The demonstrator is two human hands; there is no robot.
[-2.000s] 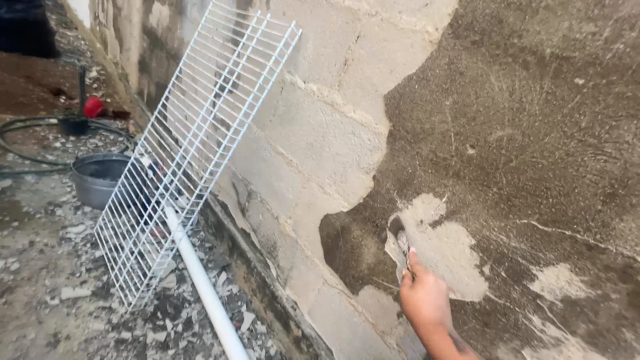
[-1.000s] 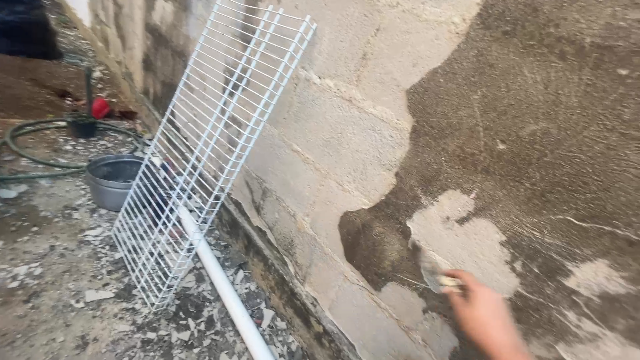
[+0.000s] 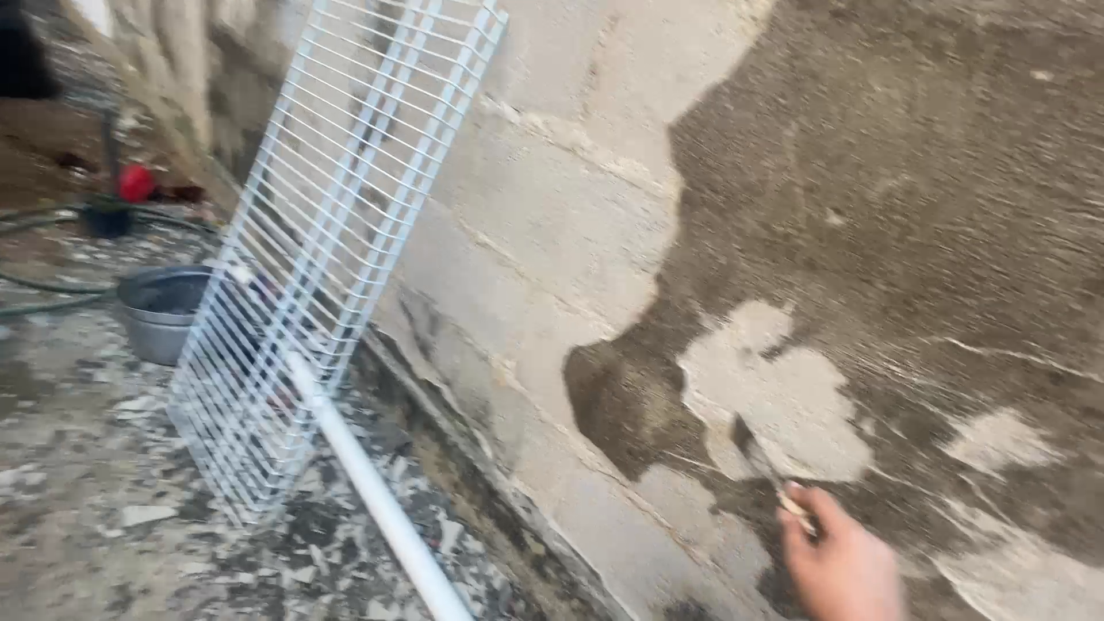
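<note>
My right hand (image 3: 841, 552), at the lower right, is closed around the light handle of a scraper (image 3: 763, 461). The thin dark blade lies against a pale patch (image 3: 776, 392) on the wall, near the patch's lower left edge. Around that patch spreads dark brown plaster or coating (image 3: 914, 233), with more pale spots and thin cracks to the right. Left of the dark layer, light wall blocks (image 3: 552, 216) with mortar joints are exposed. Motion blurs the hand and tool a little. My left hand is out of frame.
A white wire rack (image 3: 345, 198) leans on the wall at the left, with a white pipe (image 3: 388, 509) at its lower part. Behind stand a grey metal pot (image 3: 155, 315), a green hose (image 3: 52, 304) and a red object (image 3: 135, 183). Flakes (image 3: 147, 515) litter the ground.
Against the wall, my right hand and the scraper have shifted down, from the pale patch's upper left edge to its lower left. The view has moved somewhat.
</note>
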